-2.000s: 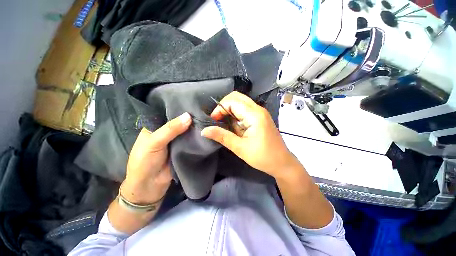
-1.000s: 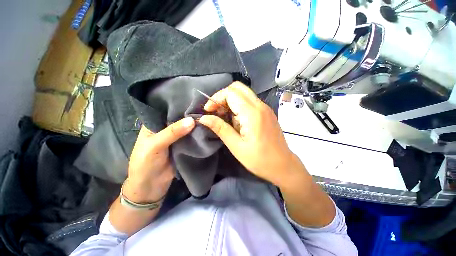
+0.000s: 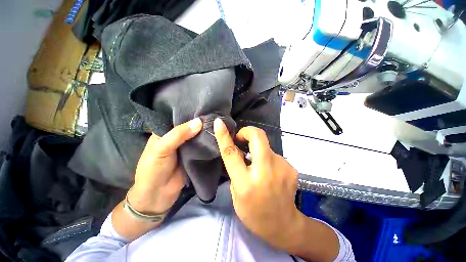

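A dark charcoal garment [image 3: 168, 56] lies bunched in front of me, its smoother grey reverse side facing up between my hands. My left hand [image 3: 161, 171] pinches the grey cloth between thumb and fingers. My right hand [image 3: 260, 184] has its index fingertip on the same small bunched spot, close beside my left thumb. A small pale bit of a tool [image 3: 248, 157] shows between the fingers of my right hand; most of it is hidden. A thin thread [image 3: 306, 137] runs from near the garment across the white table.
A white sewing machine [image 3: 327, 46] with a blue stripe stands at the right over the white table [image 3: 327, 166]. Black fabric scraps [image 3: 421, 169] lie at the table's right. A brown cardboard box [image 3: 56, 77] and a dark garment pile [image 3: 30, 189] are at the left. Blue plastic [image 3: 391, 238] shows lower right.
My right hand has moved down and turned, its index finger now pointing at the pinched spot. The thin pointed tool that stuck out above its fingers no longer shows there.
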